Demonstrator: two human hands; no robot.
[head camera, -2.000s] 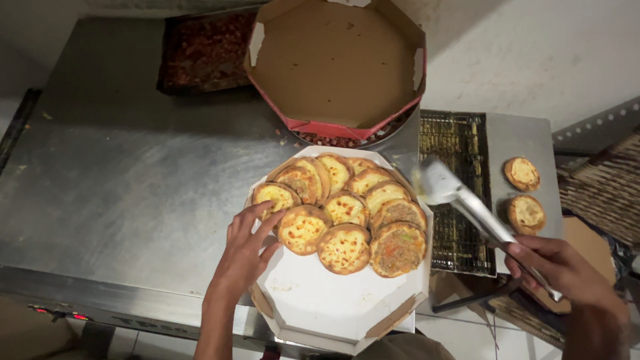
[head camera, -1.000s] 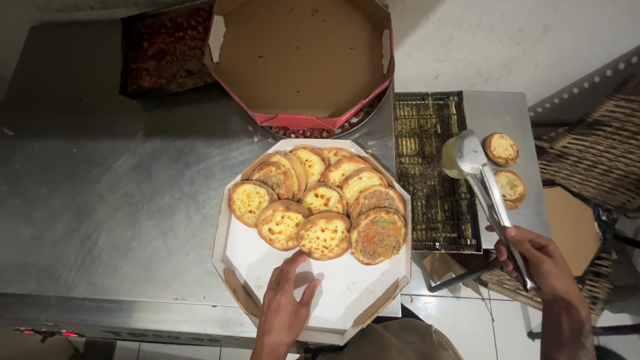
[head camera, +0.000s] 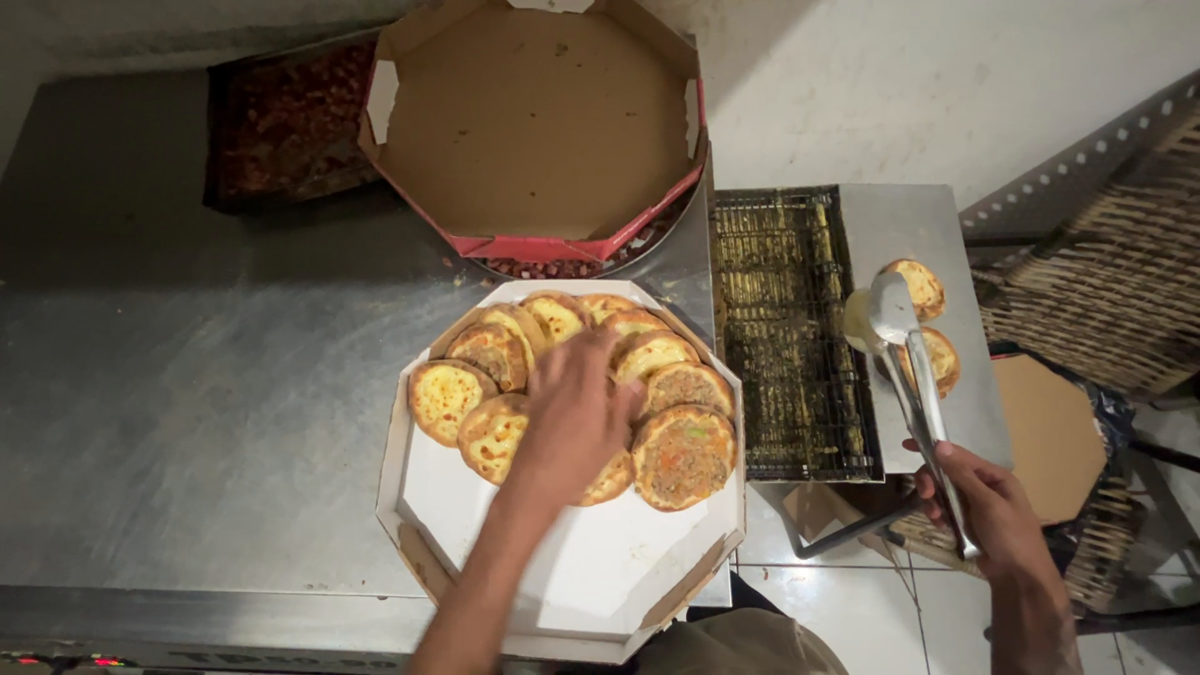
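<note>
My left hand (head camera: 577, 417), somewhat blurred, reaches over the small open-faced pies (head camera: 684, 457) in a white octagonal cardboard box (head camera: 572, 581); its fingers cover part of the middle ones, and whether it grips one I cannot tell. Cheese-topped pies (head camera: 452, 401) lie along the left and far sides, overlapping, and meat-topped ones at the right. Metal tongs (head camera: 923, 403) are in my right hand (head camera: 984, 506), over the side table's steel top. Their tips are beside two cheese-topped pies (head camera: 917, 289), partly over the nearer one.
An open red-edged cardboard box (head camera: 539, 131) rests on a round pan of diced filling (head camera: 544, 269). A dark tray of red filling (head camera: 291, 127) stands on the steel counter (head camera: 187, 422). Right of the counter are a greasy wire rack (head camera: 780, 328) and a woven chair (head camera: 1116, 272).
My left hand has moved from the near edge of the pies to over their middle. The tongs remain in my right hand near the two pies on the side table.
</note>
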